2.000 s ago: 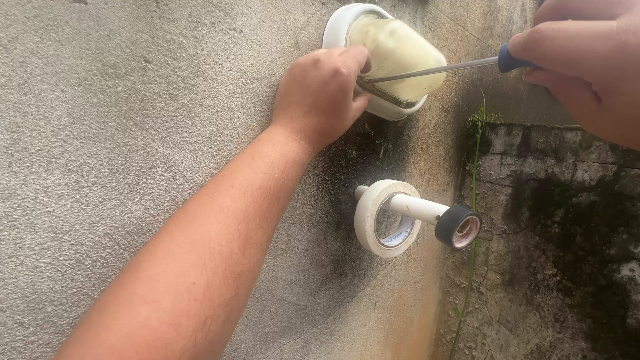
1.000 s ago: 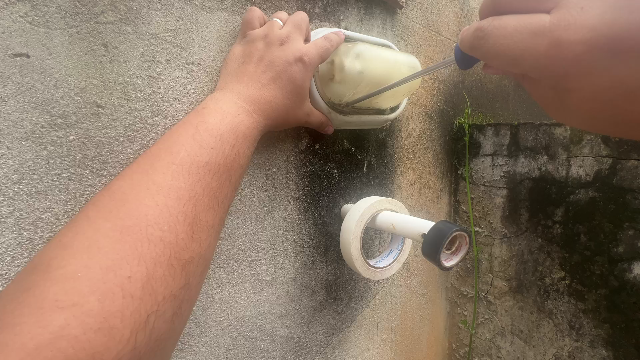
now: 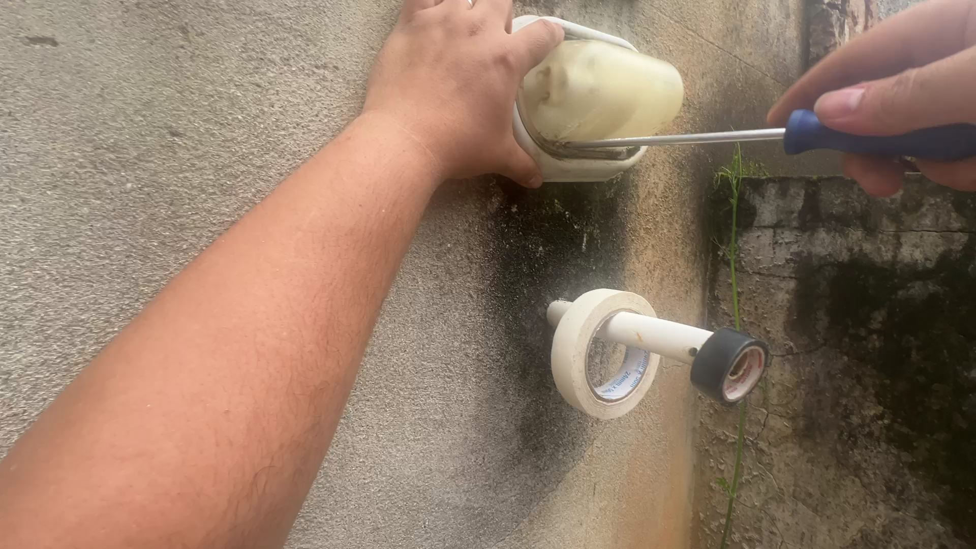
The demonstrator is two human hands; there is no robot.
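A wall lamp with a yellowed translucent cover (image 3: 610, 88) and a white plastic rim (image 3: 583, 169) is fixed to the rough wall at the top. My left hand (image 3: 457, 84) grips the left side of that rim, thumb at its lower edge and a finger at the top. At the right, my right hand (image 3: 900, 99) holds the blue handle of a screwdriver (image 3: 709, 138). Its metal shaft points left, and the tip lies at the lower seam between cover and rim. How deep the tip sits cannot be told.
Below the lamp, a white pipe (image 3: 659, 333) sticks out of the stained wall (image 3: 427, 366). A roll of masking tape (image 3: 570, 358) hangs around it, and a roll of black tape (image 3: 713, 366) sits on its end. A thin green plant (image 3: 734, 267) climbs by the mossy wall at right.
My left hand has gone from the lamp's lower front to the left side of its rim. The screwdriver, slanted up to the right one second ago, now lies nearly level.
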